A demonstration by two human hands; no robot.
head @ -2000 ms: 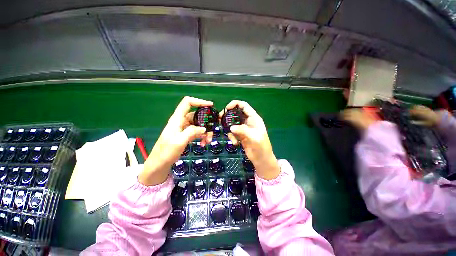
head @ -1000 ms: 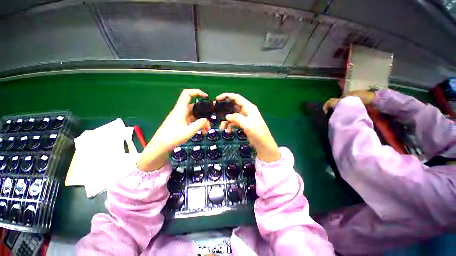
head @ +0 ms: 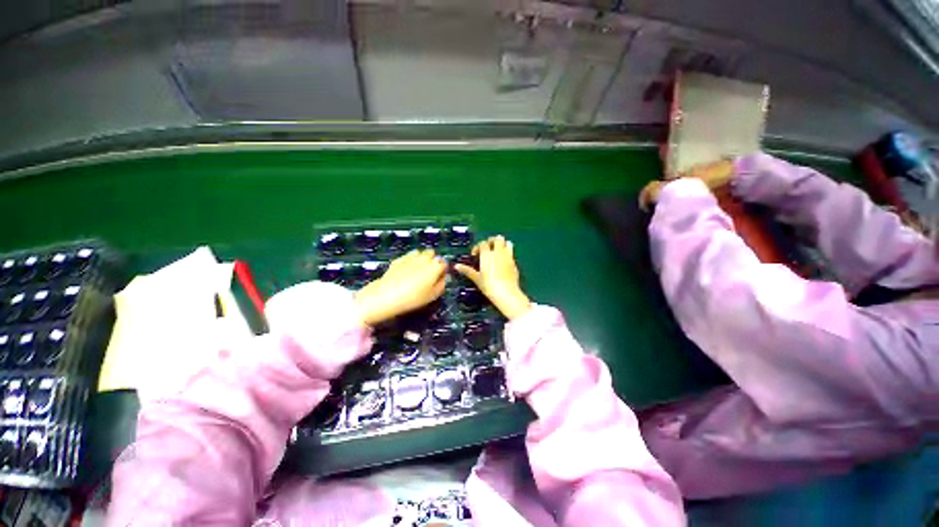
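Observation:
A clear blister tray (head: 450, 411) lies in front of me, with round black glossy units in its square pockets; several carry a small white mark. My left hand (head: 404, 287) is over the middle of the tray, palm down with bent fingers. My right hand (head: 498, 276) is beside it at the tray's right side, fingers pointing down. The fingertips are close together over a dark unit (head: 462, 266); whether either hand grips it cannot be told. The hands and left sleeve hide part of the tray.
Stacked filled trays (head: 77, 360) stand at far left. Loose paper sheets (head: 139, 327) and a red pen (head: 248, 283) lie left of the tray. At right, a neighbour's pink sleeves (head: 721, 257) reach toward a beige board (head: 718, 124), near a dark mat (head: 621, 221) and red-orange sheet (head: 757, 237).
Both hands have come down from holding two black units up above the tray to the tray itself. The tray's upper rows now show. The view has shifted, and the neighbour's arms have moved toward the board.

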